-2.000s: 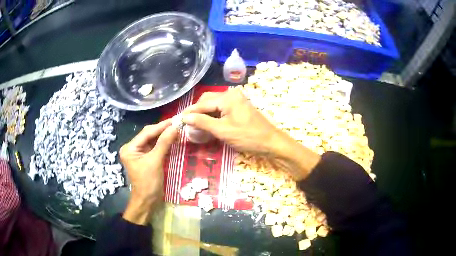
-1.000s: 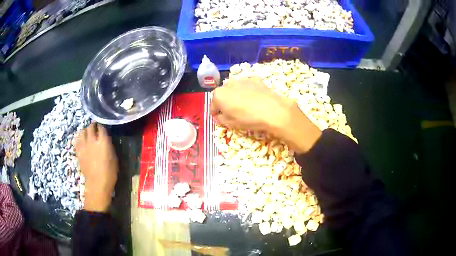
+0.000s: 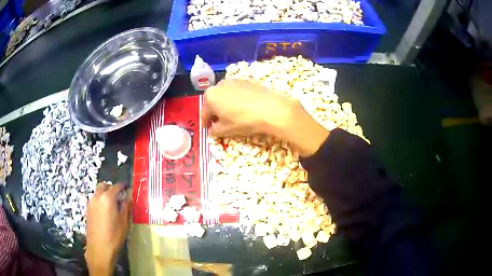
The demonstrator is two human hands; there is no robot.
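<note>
A heap of cream pieces (image 3: 270,188) lies on the right and a heap of grey-white pieces (image 3: 59,167) on the left. My right hand (image 3: 248,110) is over the upper left edge of the cream heap, fingers curled down; its fingertips are partly hidden. My left hand (image 3: 108,215) is low, between the grey heap and the red sheet (image 3: 145,183), fingertips bunched; whether it holds a piece is unclear. A round white dish (image 3: 174,142) sits on the red sheet. Several whitish assembled pieces (image 3: 175,203) lie at its near edge.
A metal basin (image 3: 124,81) with one pale piece stands at upper left. A white bottle (image 3: 202,74) stands by the blue tote (image 3: 232,46), which is full of pieces. A pale strip (image 3: 156,248) lies below the sheet. A person's checked sleeve (image 3: 8,237) shows at far left.
The hands were together over the dish, then parted to the two heaps. My left hand has since moved nearer, off the grey heap. The view has shifted right. A loose grey-white piece shows beside the heap.
</note>
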